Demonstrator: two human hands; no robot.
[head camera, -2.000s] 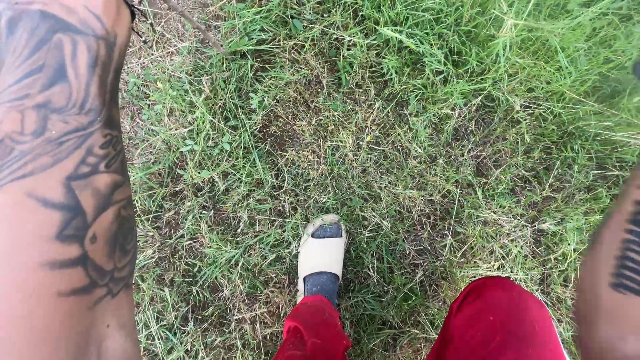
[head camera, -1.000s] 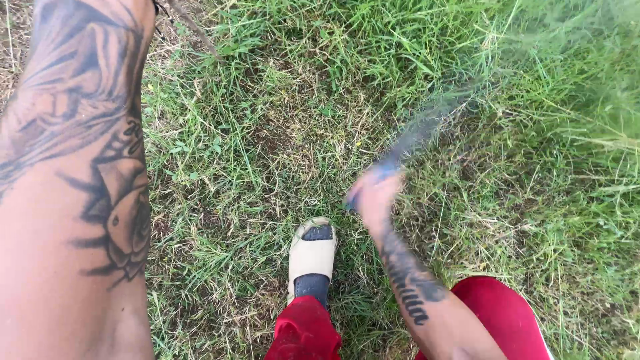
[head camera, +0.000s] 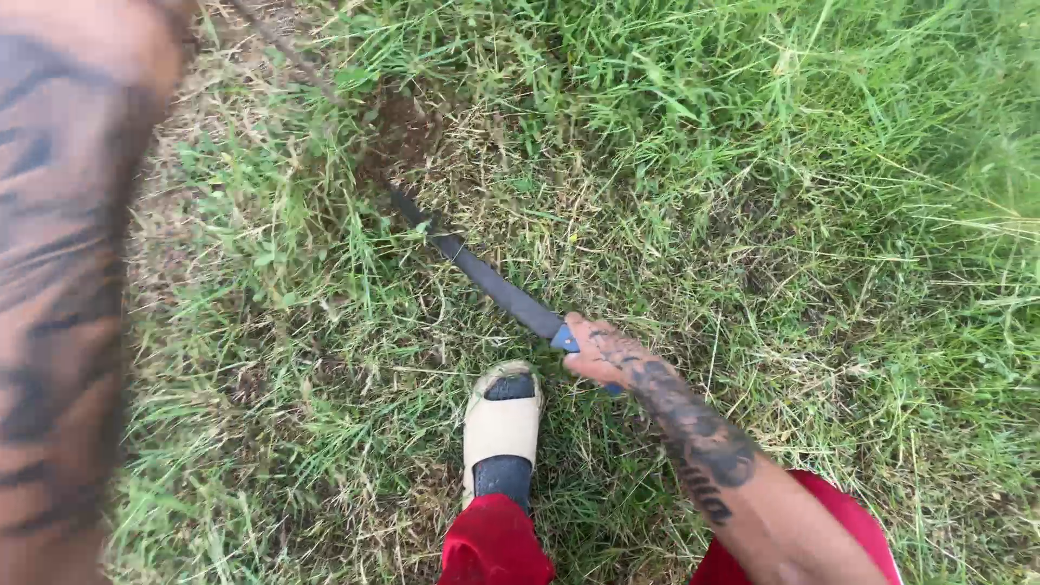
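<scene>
My right hand (head camera: 603, 349) is closed around the blue handle of a machete (head camera: 508, 291), right of centre. The dark blade points up and left, and its far end lies low among the grass by a patch of bare soil (head camera: 406, 130). Of my left arm (head camera: 57, 268), the blurred, tattooed forearm fills the left side; the left hand is past the top edge, out of sight. A thin, dark stick or stem (head camera: 284, 49) slants down from the top edge near that arm.
My foot in a beige slide sandal (head camera: 504, 422) and dark sock stands on the grass, below the machete's handle. Red trouser legs (head camera: 496, 544) show at the bottom. Taller green grass (head camera: 910, 106) grows at the upper right; short, partly dry grass (head camera: 634, 244) covers the middle.
My right hand, out of view at first, has swung in from the right with the machete, whose blade now reaches the grass left of centre. Bare soil shows more plainly near the blade's end.
</scene>
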